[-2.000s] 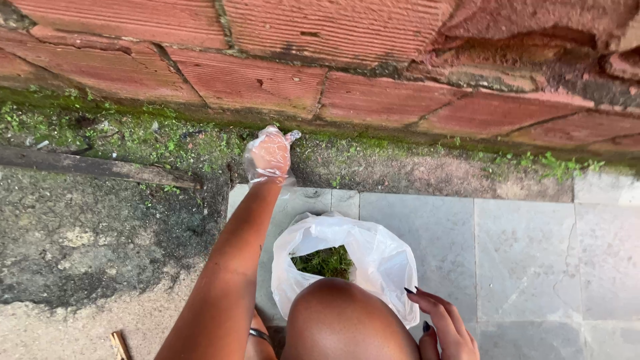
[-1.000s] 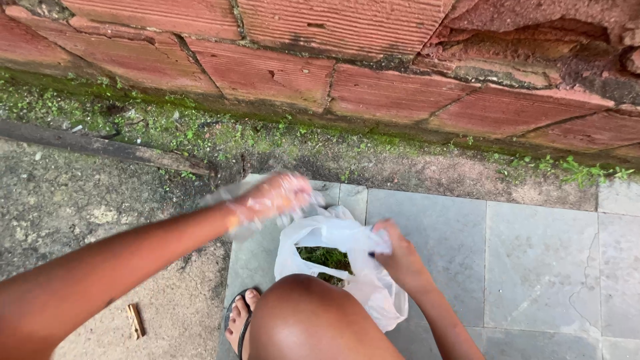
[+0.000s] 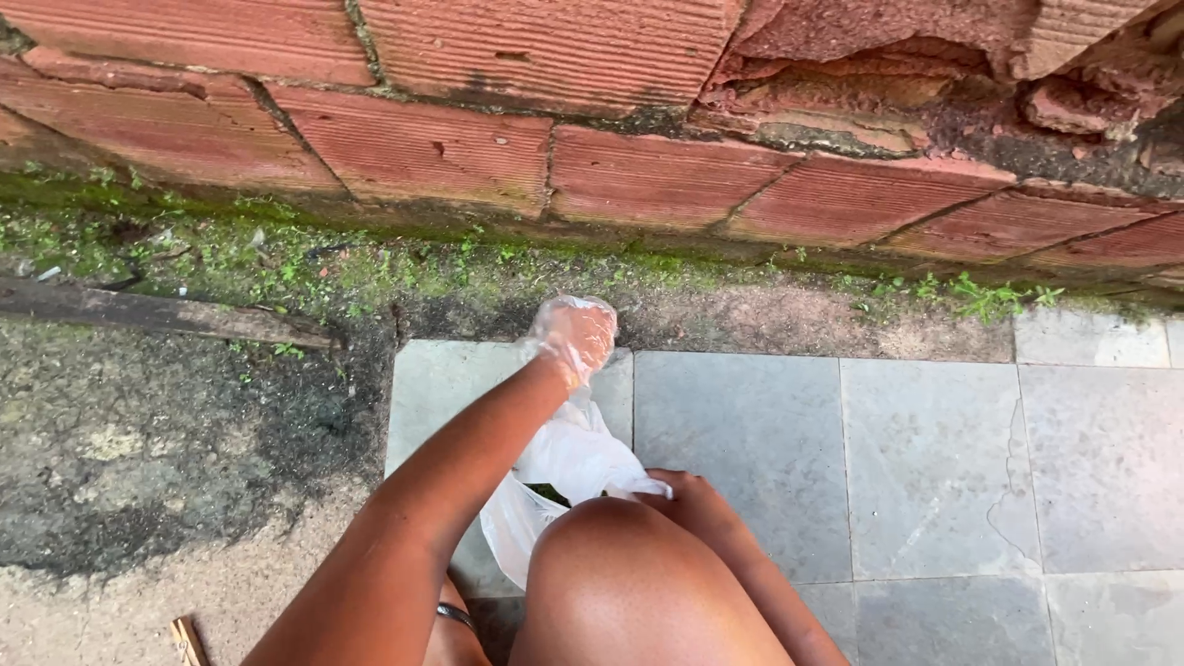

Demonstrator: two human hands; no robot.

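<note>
My left hand (image 3: pixel 581 335), in a clear plastic glove, is above the edge of the grey tiles near the foot of the wall. Its fingers are hidden by the glove and the back of the hand, so what they hold cannot be told. My bare right hand (image 3: pixel 683 495) grips the rim of a white plastic bag (image 3: pixel 578 455) beside my knee. The bag stands on the tiles, partly behind my knee and left forearm. A little green plant matter (image 3: pixel 548 493) shows through its opening.
A red hollow-brick wall (image 3: pixel 675 176) with a broken patch runs across the top. Moss and small weeds (image 3: pixel 985 298) line its foot. A wooden strip (image 3: pixel 166 313) lies on the left, a wooden clothespin (image 3: pixel 188 640) at the lower left. Grey floor tiles (image 3: pixel 934 462) extend to the right.
My left hand was at the wall's foot, passed over near the bag, and is now back towards the wall. My right hand has moved from beside the bag to gripping its rim.
</note>
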